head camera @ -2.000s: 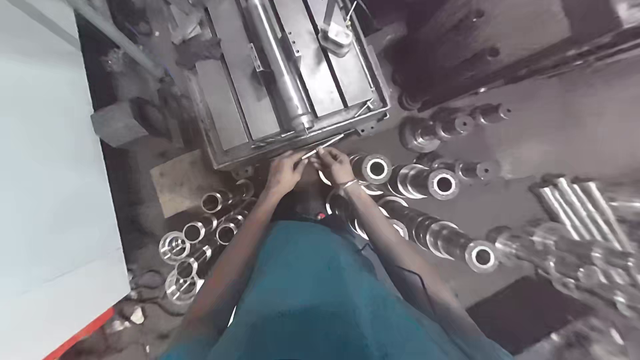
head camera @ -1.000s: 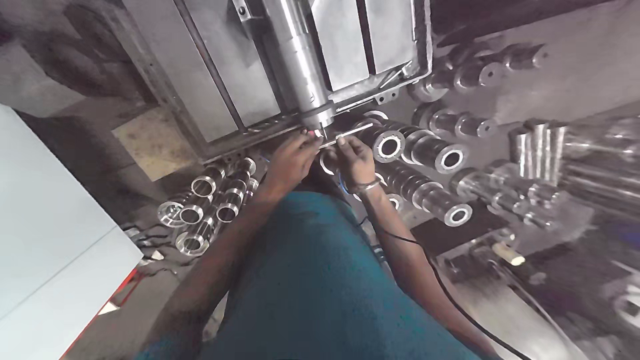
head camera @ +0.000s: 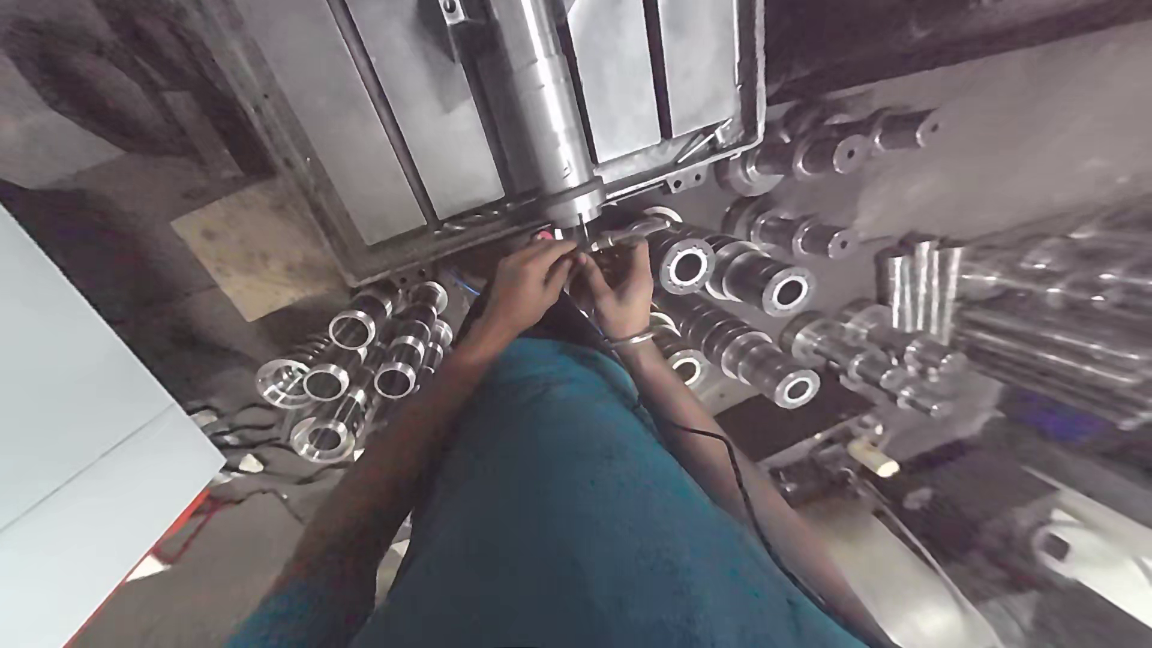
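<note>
A long metal shaft [head camera: 544,99] lies over the slotted machine table [head camera: 405,117], its collared end at the table's near edge. Just below that end, my left hand [head camera: 531,283] has its fingertips bent at a thin dark pin-like piece [head camera: 583,232]; whether they grip it is hidden. My right hand [head camera: 621,292], with a metal bangle at the wrist, has its thumb and finger around a slim metal tool [head camera: 630,234] that points up to the right. The fingertips of both hands nearly meet. A small red thing [head camera: 543,235] shows above my left hand.
Stepped metal cylinders [head camera: 751,351] stand to the right of my hands, and flanged metal sleeves [head camera: 351,330] to the left. Metal bars [head camera: 922,288] lie farther right. A flat tan board [head camera: 256,247] lies left of the table. A white cabinet [head camera: 81,387] borders the far left.
The view has moved closer to the shaft's end. The slim tool, lying across between both hands one second ago, is now by my right hand, and my left fingertips have left it.
</note>
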